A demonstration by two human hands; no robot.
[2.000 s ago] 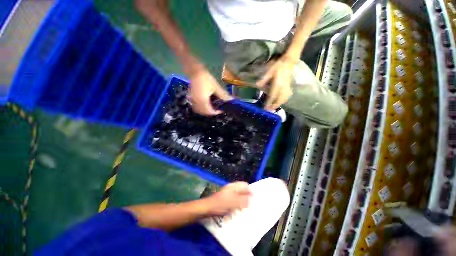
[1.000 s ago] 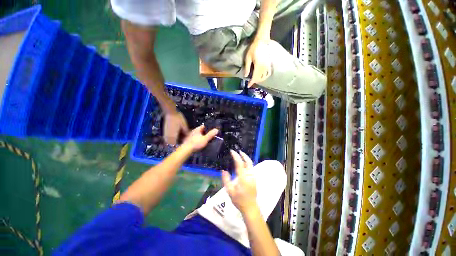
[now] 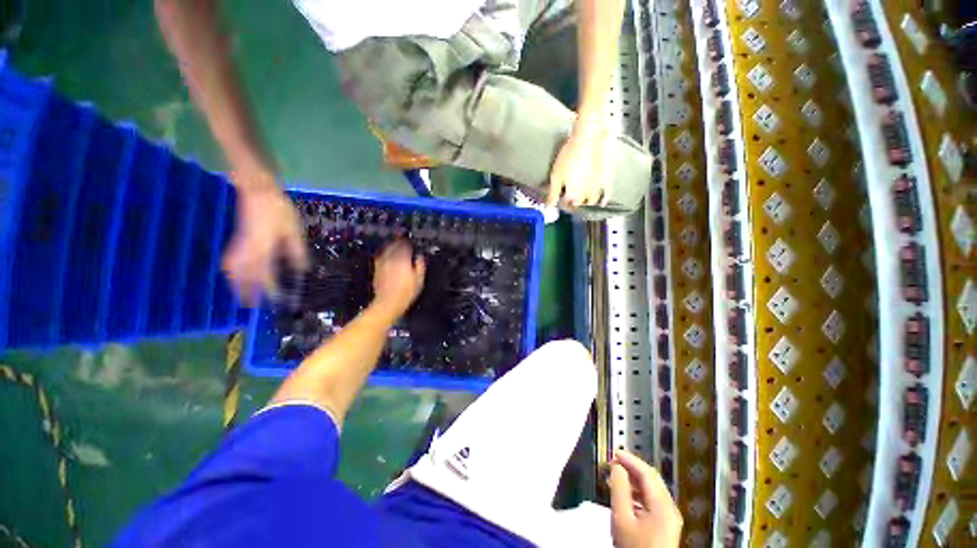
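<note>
A blue plastic crate [image 3: 396, 379] stands on the floor in front of me, with rows and a tangled heap of black power adapters [image 3: 455, 305] and cords inside. My left hand [image 3: 399, 280] reaches into the crate over the adapters. Its fingers are blurred against the dark contents, so its grip is unclear. My right hand [image 3: 645, 508] is low at the right by the rack, fingers loosely curled and somewhat apart, with nothing seen in it.
Stacked blue crates [image 3: 118, 236] stand left. A person sits opposite, one blurred hand [image 3: 266, 246] at the crate's left side, the other [image 3: 584, 169] by their knee. Rack shelves [image 3: 787, 278] with white sockets fill the right. Floor tape [image 3: 233, 380] runs beside the crate.
My left hand stays in the crate. My right hand has moved from the crate's near edge to the lower right. The other person's hand has moved out to the crate's left side.
</note>
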